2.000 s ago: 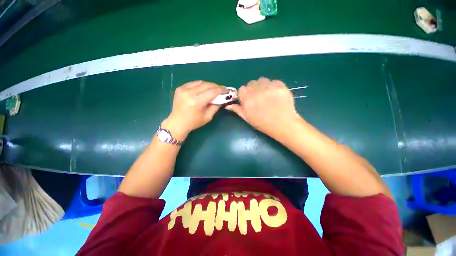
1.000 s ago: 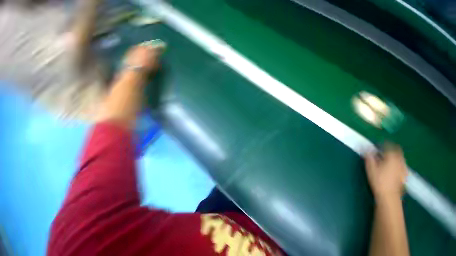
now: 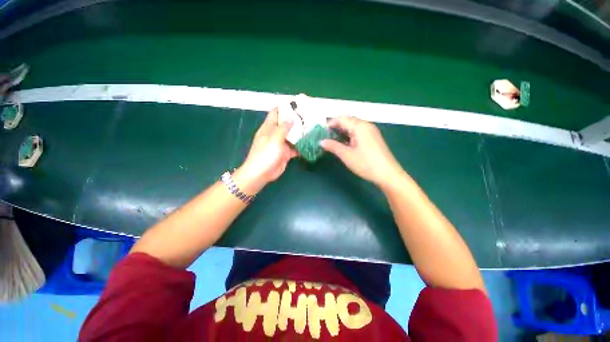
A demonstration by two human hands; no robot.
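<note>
A white housing (image 3: 305, 112) is held over the white strip and the ledge. A dark spot and a thin dark wire show on it. A green circuit board (image 3: 310, 142) is at its lower right, outside the housing. My left hand (image 3: 270, 148) grips the housing at its left side. My right hand (image 3: 362, 148) is at the right of the board, thumb tip at the board's edge. A small dark thing shows between its fingers, seemingly the tweezers (image 3: 340, 135); their prongs cannot be made out.
A housing (image 3: 505, 94) with a green board beside it lies on the belt at right. Two white-and-green units (image 3: 30, 151) sit on the ledge at far left, with part of a person's hand above them. The white strip (image 3: 200, 94) crosses behind my hands. Blue stools (image 3: 558, 302) stand below.
The view has swung left and back. My hands were far apart one second ago and are now together at a housing with its board outside. Another unit now shows on the ledge at far left.
</note>
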